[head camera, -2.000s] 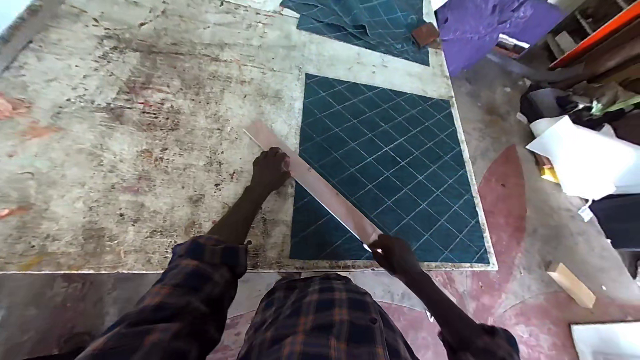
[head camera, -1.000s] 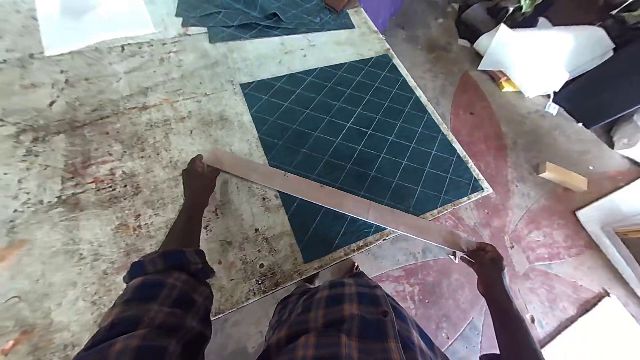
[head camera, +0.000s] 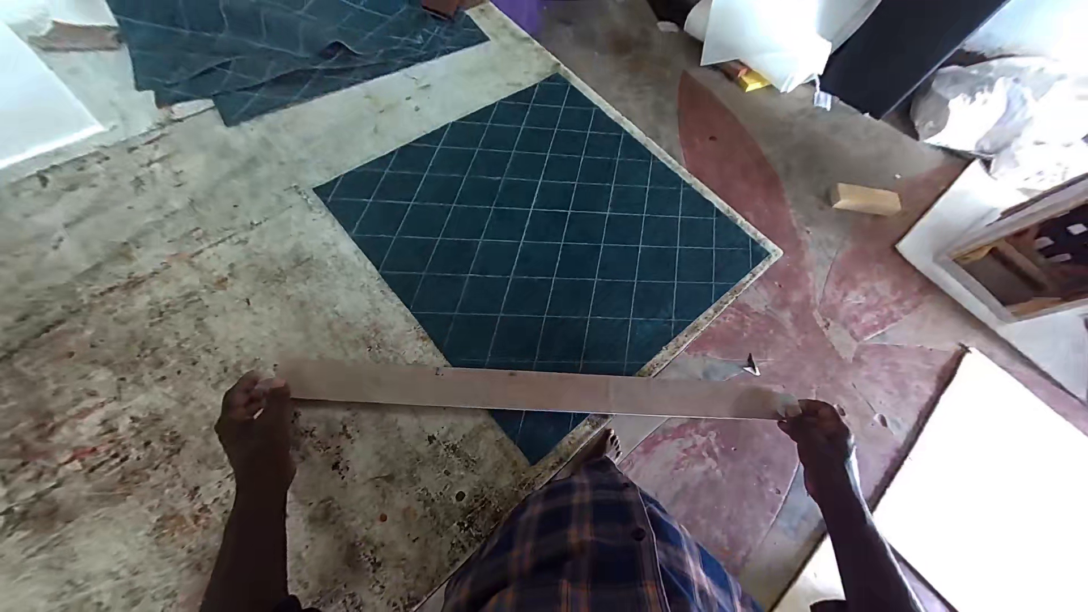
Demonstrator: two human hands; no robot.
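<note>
A long, flat wooden straightedge spans left to right across the lower middle of the view. My left hand grips its left end above the stained tabletop, and my right hand pinches its right end, out past the table's edge. Beneath and beyond the straightedge lies a dark teal cloth marked with a grid of pale lines, one corner at the table's corner. The straightedge crosses over the cloth's near corner; whether it touches the cloth cannot be told.
Crumpled teal cloth lies at the table's far side, with a white sheet at far left. Beyond the worn tabletop, a wood block, a framed piece and a white panel rest on the floor.
My right hand, at first on the straightedge by the cloth's near edge, has moved out to the right. Both hands now hold the ends, and the straightedge lies nearly level across the view, which has turned.
</note>
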